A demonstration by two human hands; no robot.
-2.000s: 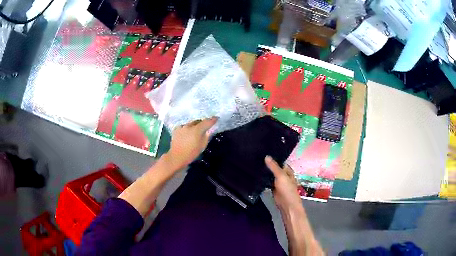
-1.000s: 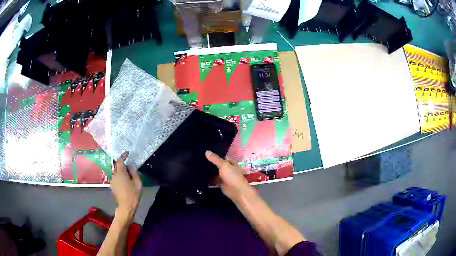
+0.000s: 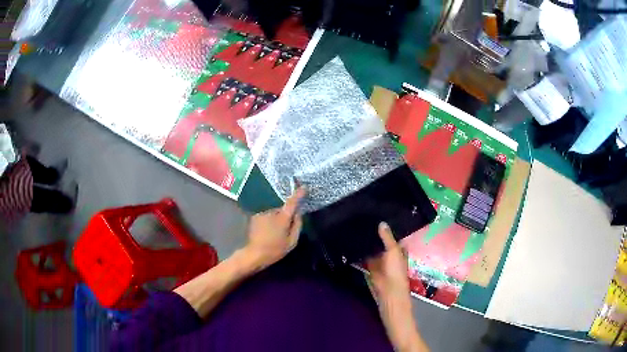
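Observation:
A black panel [image 3: 371, 216] is partly inside a clear bubble bag [image 3: 320, 127]. The bag's far part is pale and limp; its near part shows grey over the panel. My left hand [image 3: 277, 227] is at the bag's near left edge, index finger extended on the bag; its grip underneath is hidden. My right hand [image 3: 390, 265] holds the panel's near right edge, thumb on top. The bag and panel lie over the left part of a printed cardboard sheet [image 3: 447, 172].
A smartphone [image 3: 481, 192] lies on the printed sheet. A white board sheet [image 3: 557, 251] is at right, a second printed sheet [image 3: 237, 93] at left. Black panels [image 3: 364, 20] stand at the back. Red stools [image 3: 110, 258] are below left. Part of a person [image 3: 34, 185] shows at far left.
The bag now covers more of the panel. My left index finger has extended onto the bag. The camera view has turned and shifted between frames.

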